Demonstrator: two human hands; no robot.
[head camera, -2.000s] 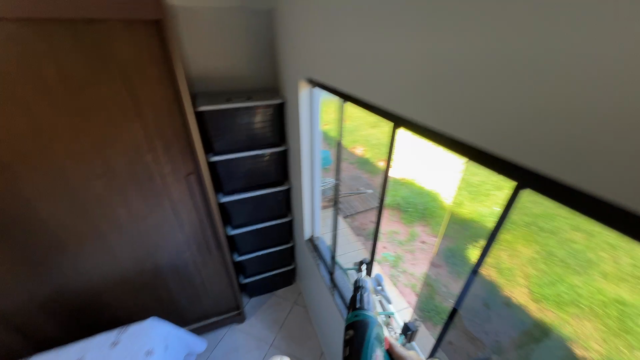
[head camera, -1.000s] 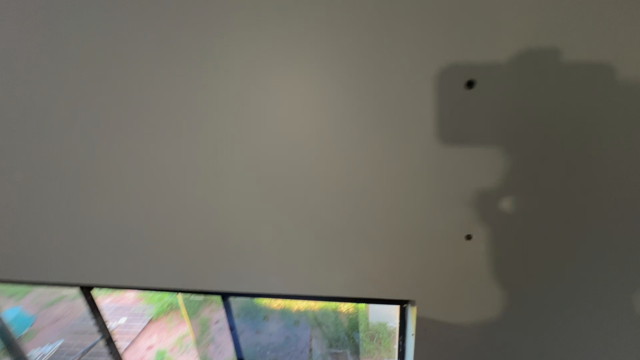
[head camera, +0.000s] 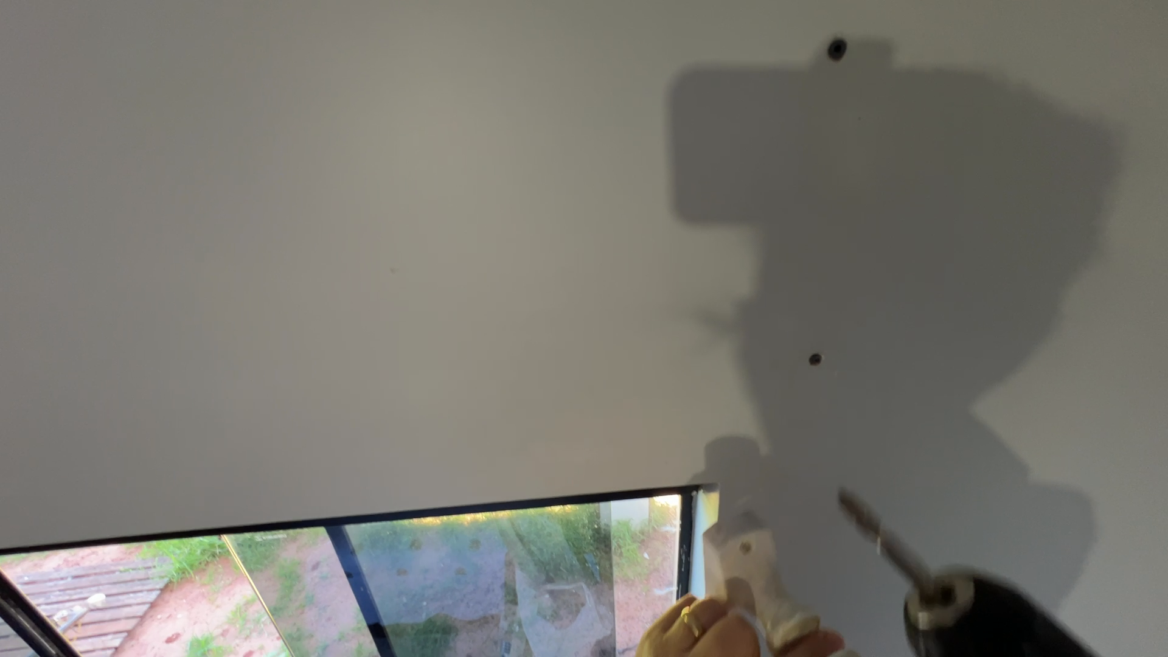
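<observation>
My left hand (head camera: 707, 630), with a ring on one finger, grips a white bracket-like piece (head camera: 750, 570) that has a small hole near its top. It is at the bottom, beside the window's upper right corner. To its right a dark power drill (head camera: 990, 616) points up and left, a masonry drill bit (head camera: 885, 538) in its chuck. The hand on the drill is out of view. Above, the pale wall (head camera: 502, 274) has an upper dark hole (head camera: 837, 49) and a lower one (head camera: 815, 359).
A dark-framed glass window (head camera: 511, 502) runs along the lower left, with grass, soil and wooden slats (head camera: 100, 593) outside. A shadow of a head and body falls on the wall at the right.
The view has swung from the window, cabinet and stacked drawers to the wall. My left hand with the white piece and the drill have come into view at the bottom since one second ago.
</observation>
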